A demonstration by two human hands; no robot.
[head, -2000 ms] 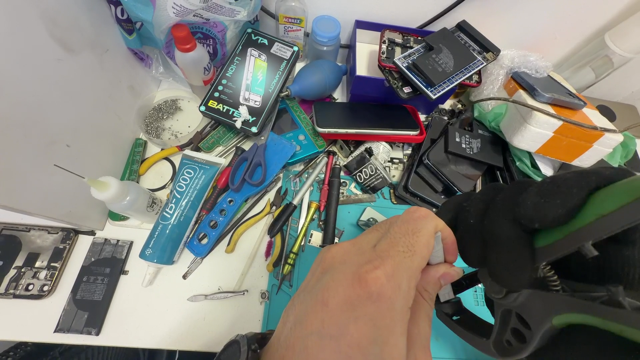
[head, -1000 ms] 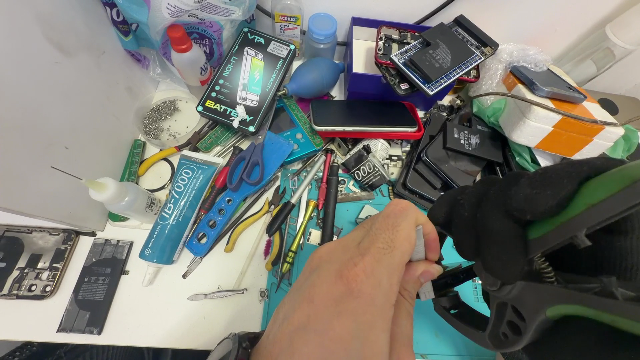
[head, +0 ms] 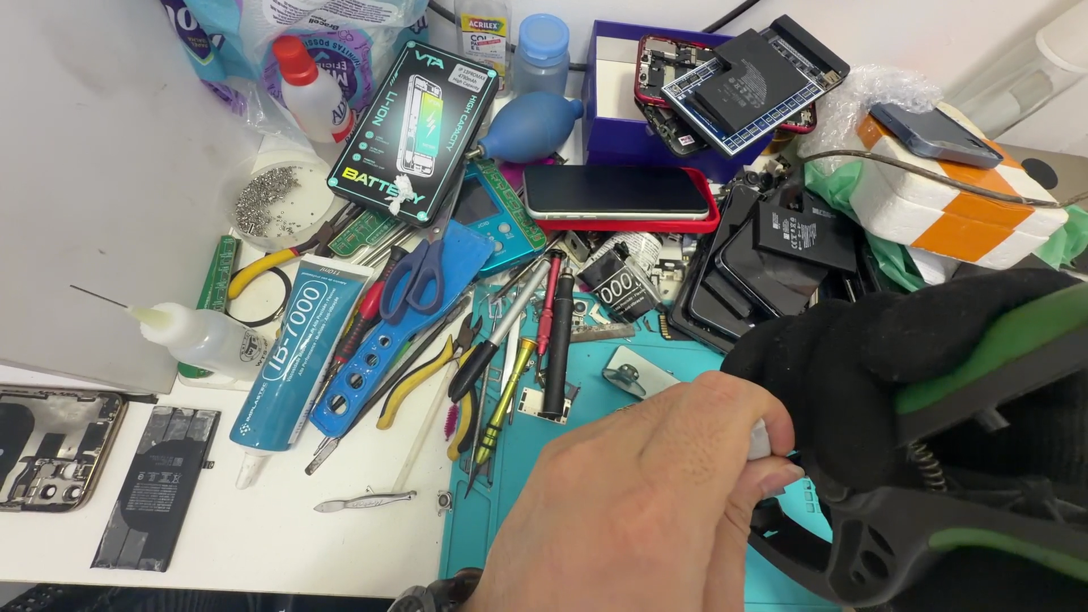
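My bare left hand (head: 646, 484), with a dark watch or band at its wrist, reaches in from the bottom. Its index finger and thumb pinch a small pale grey piece (head: 759, 440), mostly hidden by the fingers. On the right, my right hand (head: 833, 374), in a black knitted glove, grips a black and green spring-loaded hand tool (head: 884, 544). The tool's curved black part runs beneath my left fingertips; its far end is hidden. Just beyond my left hand, a small metal plate (head: 650, 380) lies on the turquoise work mat (head: 544, 476).
Screwdrivers, pliers and blue scissors (head: 414, 285) crowd the middle. An adhesive tube (head: 297, 357) and phone battery (head: 155, 489) lie left. Behind are a phone (head: 616, 191), a battery box (head: 412, 127) and a blue blower (head: 531, 127). Phone parts (head: 765, 255) and a foam box (head: 952, 195) stand right.
My left hand has shifted slightly, and the pale piece between its fingers shows less than before. My right hand keeps its hold on the black and green tool.
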